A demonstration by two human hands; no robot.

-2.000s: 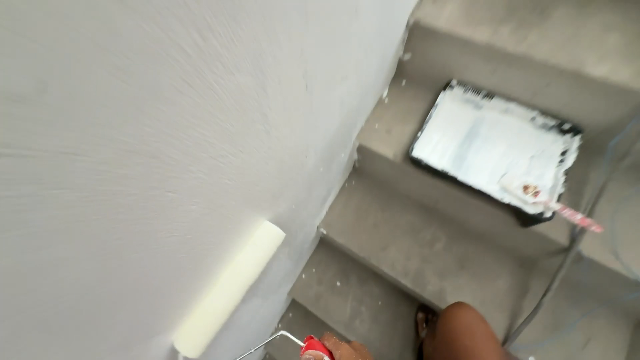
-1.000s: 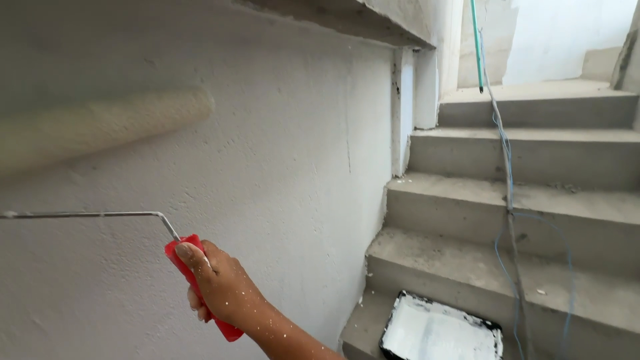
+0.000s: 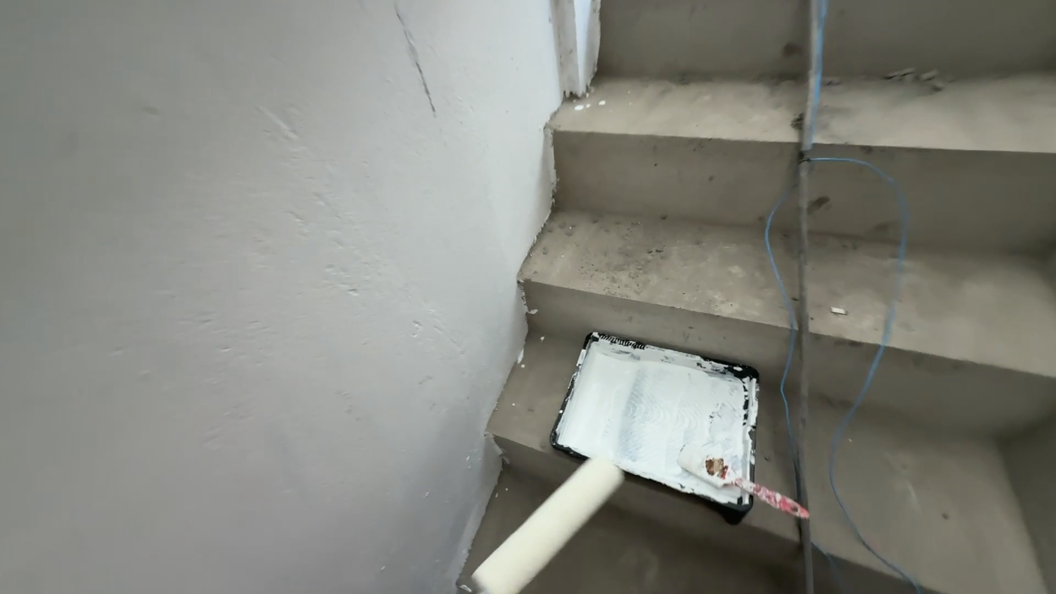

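Neither of my hands shows now. A paint roller with a cream sleeve [image 3: 551, 526] enters from the bottom edge, its upper end just in front of the near edge of a black paint tray; its handle is out of the picture. The black paint tray [image 3: 652, 412] lies on a concrete step and is coated with white paint. A paintbrush [image 3: 771, 498] with a red and white handle rests across the tray's lower right corner, its paint-caked head inside. On the left rises a pale plastered wall [image 3: 289, 313] with small dents and a dark crack near the top.
Bare concrete stairs [image 3: 676, 264] climb away on the right. A long grey cable or rod [image 3: 803, 330] runs down over them, with a thin blue wire [image 3: 889, 318] looping beside it. Crumbs of debris [image 3: 916, 76] and white paint spots lie on the steps.
The roller has left the wall on the left and is now low, near the tray. The hand on its red handle has gone out of view. The view has tipped down.
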